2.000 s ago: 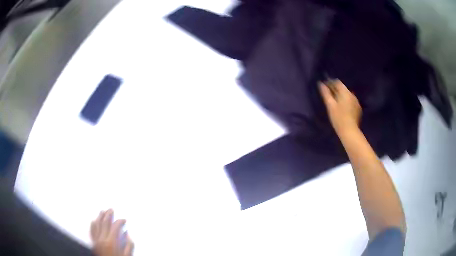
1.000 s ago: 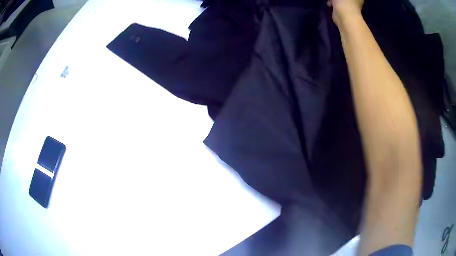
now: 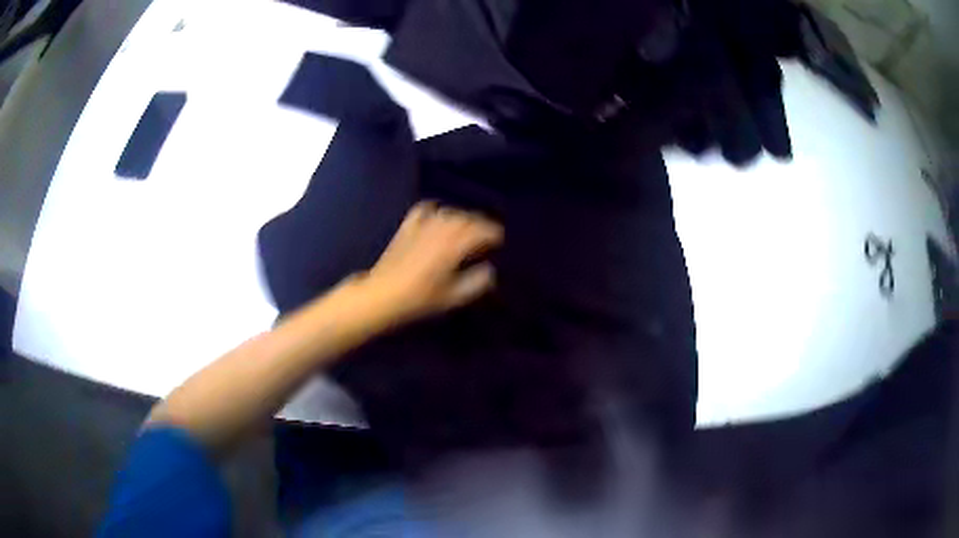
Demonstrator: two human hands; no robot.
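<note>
A very dark jacket (image 3: 568,273) lies from the table's middle down over its near edge toward my body. A sleeve-like dark part (image 3: 337,89) reaches left across the white top. My left hand (image 3: 447,257) comes in from the lower left and rests on the jacket, fingers curled and thumb low. It is blurred, so whether it grips cloth cannot be told. My right hand is not visible. A pale blur covers the jacket's lower end.
More dark garments (image 3: 726,74) are heaped at the table's far side. A dark flat rectangle (image 3: 150,135), maybe a phone, lies on the white table (image 3: 783,305) at the left. Handwritten black marks (image 3: 880,263) are at the right. A blue sleeve (image 3: 174,483) covers my left upper arm.
A jacket now lies nearer me, over the table's near edge. My left hand, out of view one second ago, is on it. My right hand has left the view.
</note>
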